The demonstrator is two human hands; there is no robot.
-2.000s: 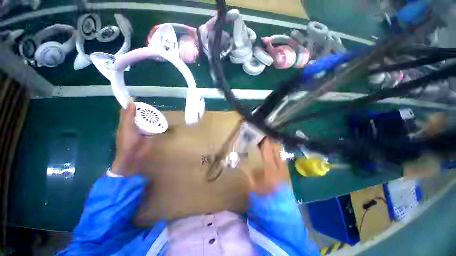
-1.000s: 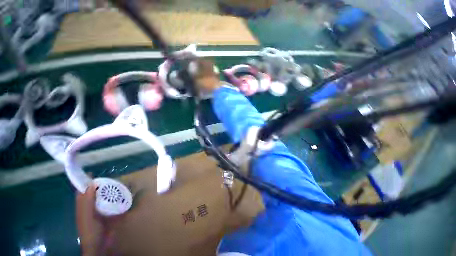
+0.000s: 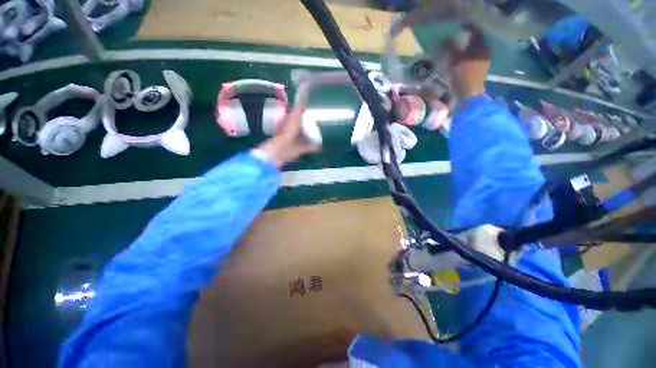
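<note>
My left hand (image 3: 289, 142) is at the row beyond the pale rail, closed on the cup of white headphones (image 3: 311, 131), whose band is blurred. My right hand (image 3: 469, 66) is raised farther back to the right, holding blurred pale headphones (image 3: 398, 44); its fingers are too blurred to make out. The auto-feed screwdriver (image 3: 467, 246) hangs over my right sleeve, its metal jaws above the cardboard's right edge.
Pink headphones (image 3: 252, 108) and white cat-ear headphones (image 3: 144, 138) stand in the row. Brown cardboard (image 3: 288, 244) lies on the green bench. A thick black cable (image 3: 400, 188) crosses the view. A yellow bottle (image 3: 447, 279) shows partly behind the screwdriver.
My left hand has carried the white headphones from above the cardboard to the row beyond the rail. My right hand has moved right and now holds pale headphones up.
</note>
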